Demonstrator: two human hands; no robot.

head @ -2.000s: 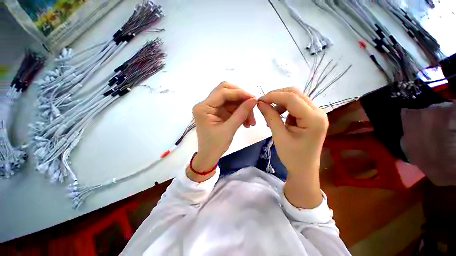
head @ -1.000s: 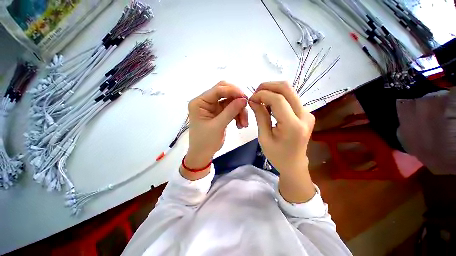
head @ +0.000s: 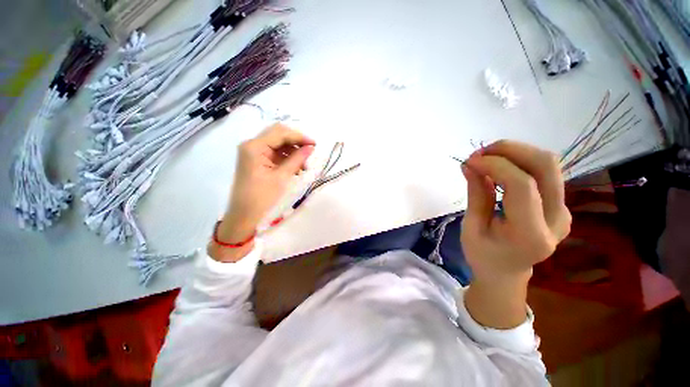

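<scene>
My left hand [head: 268,178], with a red string at the wrist, is raised at centre left with thumb and fingertips together; a small whitish bit shows at the fingers, too small to name. My right hand [head: 514,208] is at centre right, its fingertips pinching thin wires [head: 459,159] whose ends stick out to the left. More thin wires [head: 598,136] fan out on the table beyond the right hand. A single cable with an orange-red band [head: 277,221] lies beside my left wrist, its thin wires [head: 327,175] fanned between the hands.
White cable bundles [head: 151,151] with black sleeves and dark wire ends lie at left. Small loose white pieces [head: 501,88] lie beyond the right hand. More cables [head: 556,49] lie at upper right. Red stools [head: 582,264] show below the table edge.
My hands, earlier together at the fingertips, are now wide apart, left hand to the left and right hand to the right. The view has shifted, and the orange-banded cable's fanned wires are now uncovered.
</scene>
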